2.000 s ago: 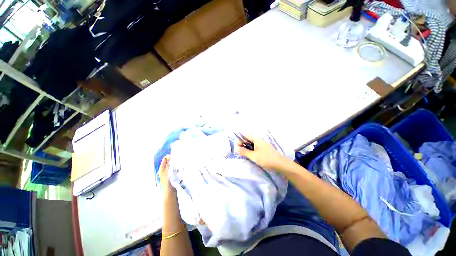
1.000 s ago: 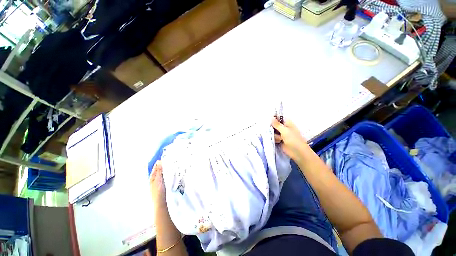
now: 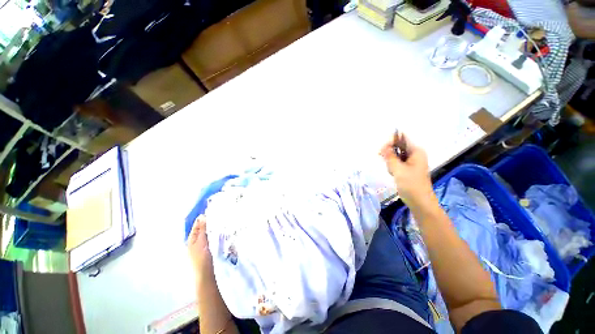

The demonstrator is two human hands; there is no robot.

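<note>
The pale blue-white flowered garment (image 3: 287, 254) lies bunched over the near table edge and the wearer's lap, with gathers running down from a seam. A stronger blue part (image 3: 207, 202) shows at its left side. My left hand (image 3: 198, 244) holds the garment's left edge, its fingers partly hidden by cloth. My right hand (image 3: 408, 171) is raised to the right of the garment, off the cloth, closed around small dark thread snips (image 3: 400, 151).
White table (image 3: 274, 111); clipboard with papers (image 3: 98, 209) at left; tape roll (image 3: 475, 77), clear bottle (image 3: 447, 52) and white power strip (image 3: 505, 62) at far right. Blue bins (image 3: 475, 171) with garments stand at right. A measuring tape (image 3: 171, 319) runs along the near edge.
My right hand with the snips has let go of the garment's upper right edge and moved right, away from it. The cloth edge has sagged. My left hand stays at the left edge.
</note>
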